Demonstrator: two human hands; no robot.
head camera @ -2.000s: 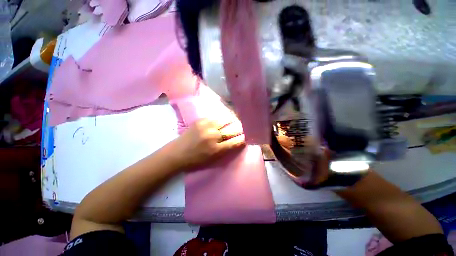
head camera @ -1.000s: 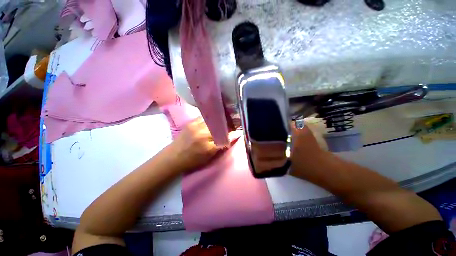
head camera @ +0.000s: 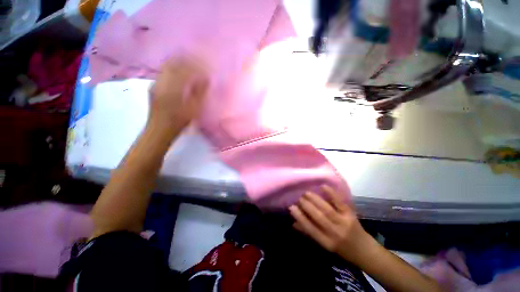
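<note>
A pink garment panel (head camera: pixel 285 165) lies from the bright light beside the machine down to the table's front edge. A thin dark seam line crosses it. My right hand (head camera: pixel 325 217) lies on its lower right end at the front edge, fingers bent over the cloth. My left hand (head camera: pixel 179 91) is blurred, over pink cloth at the left; whether it grips cloth cannot be told. More pink panels (head camera: pixel 188 28) lie flat behind it. The machine's needle area is blurred, with a curved chrome bar (head camera: pixel 439 77) at the upper right.
A pink strip (head camera: pixel 403 28) and dark threads hang at the top. The white table (head camera: pixel 399 177) has a worn grey front edge. Pink cloth (head camera: pixel 40 236) lies at the lower left. A yellow item (head camera: pixel 504 158) is at the right edge.
The view has shifted. Both hands have left the needle area: my left hand moved up and left, my right hand came to the front edge. The panel is now away from the needle and turned.
</note>
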